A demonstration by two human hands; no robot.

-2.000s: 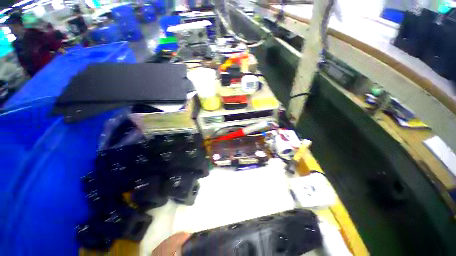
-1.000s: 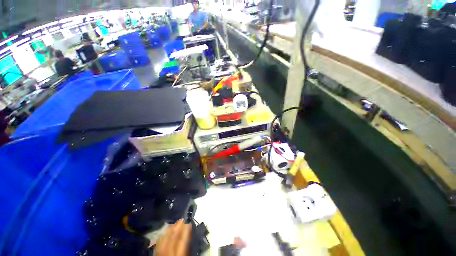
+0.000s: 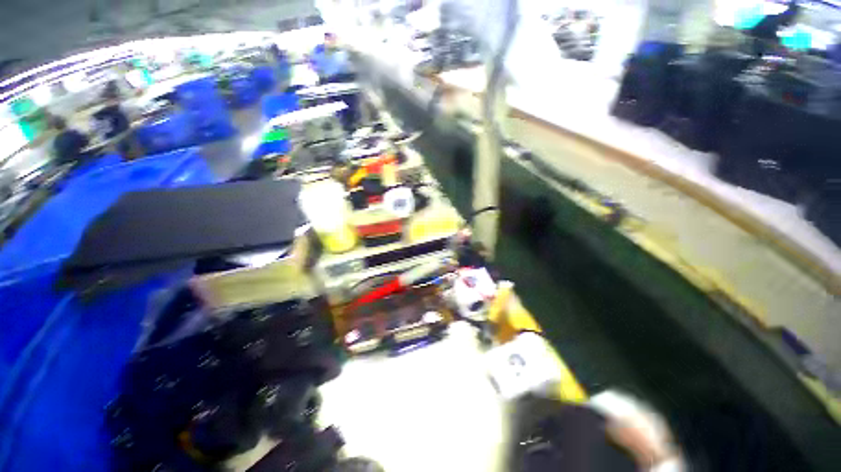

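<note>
My right hand [image 3: 641, 431], in a white glove and blurred, is at the bottom right. It grips the right end of a black socket unit [image 3: 561, 441], which is cut off by the lower edge. The unit lies just below the white test socket [image 3: 524, 365] at the bench's right edge. Black angular blocks [image 3: 230, 369] with shiny metal spots are piled at the left. A dark block [image 3: 300, 450] lies at the pile's lower right. My left hand is not in view.
A brown test box [image 3: 392, 318] with a red and white probe [image 3: 378, 292] stands at the back, before the beige tester [image 3: 392, 258]. Blue bin [image 3: 55, 369] with black sheets [image 3: 184, 221] is left. The green conveyor [image 3: 590, 304] and a post [image 3: 487, 175] are right.
The view has turned right. My bare left hand, seen by the black blocks a second ago, has left the picture. My gloved right hand and the black unit now show at the lower right.
</note>
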